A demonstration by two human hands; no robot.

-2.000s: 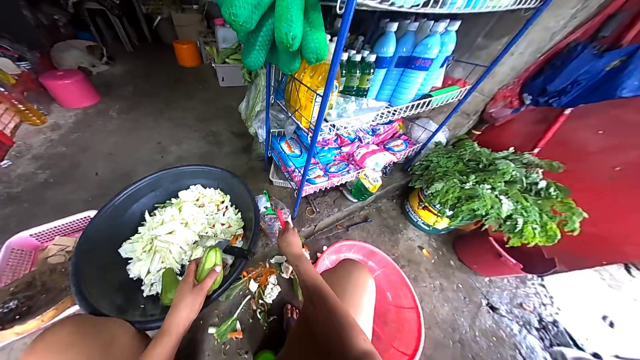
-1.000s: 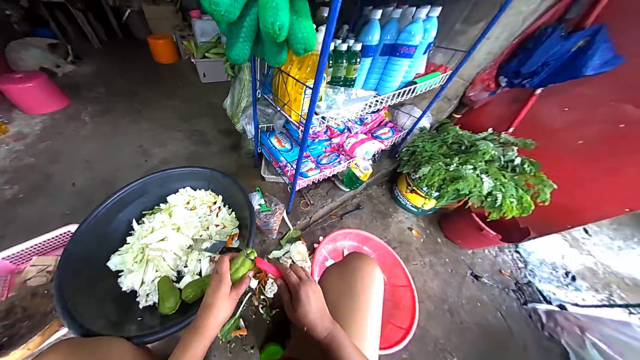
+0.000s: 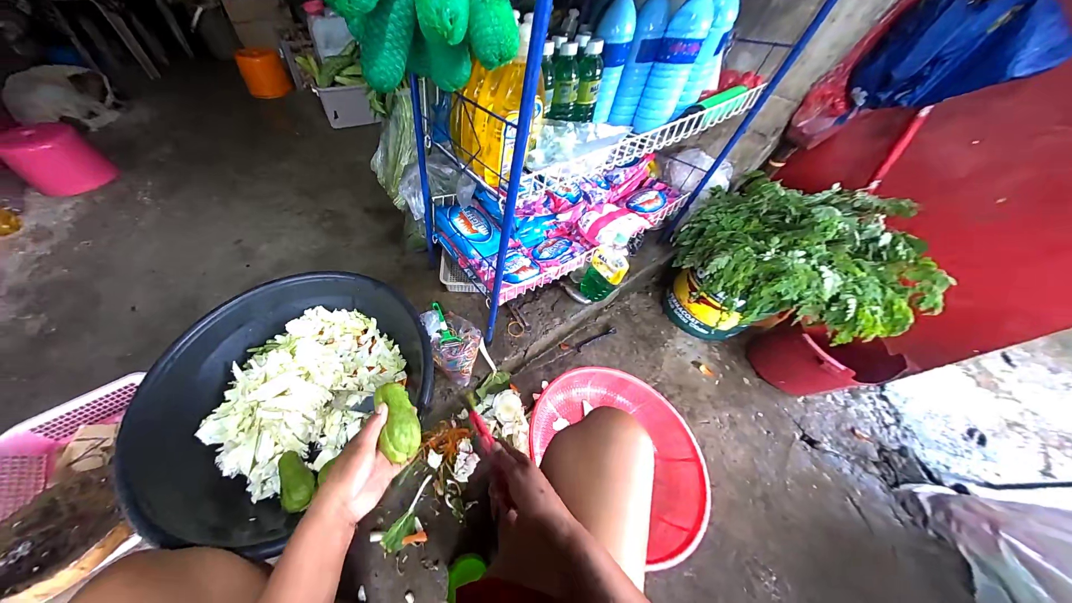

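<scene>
My left hand [image 3: 366,471] holds a pale green chayote [image 3: 398,425] upright over the right rim of a black basin [image 3: 180,368]. Shredded cabbage [image 3: 306,381] is heaped in this basin, and another chayote [image 3: 296,481] lies at its lower edge, with one more partly hidden by my wrist. My right hand [image 3: 515,486] is closed around the pink-red handle of a small tool [image 3: 480,427], probably a peeler or knife; its working end is hard to make out. The tool is to the right of the chayote, apart from it, above a pile of vegetable scraps [image 3: 507,414] on the floor.
A red plastic basin [image 3: 678,469] stands beside my knee. Ahead is a blue wire rack [image 3: 512,193] with bottles and detergent packs. Leafy greens [image 3: 812,251] stand at the right above a paint bucket [image 3: 703,306]. A pink basket [image 3: 75,410] and a wooden block [image 3: 59,519] lie at the left.
My left hand has raised the chayote, which was low over the basin and touching the tool one second ago. My right hand with the tool is now apart from it.
</scene>
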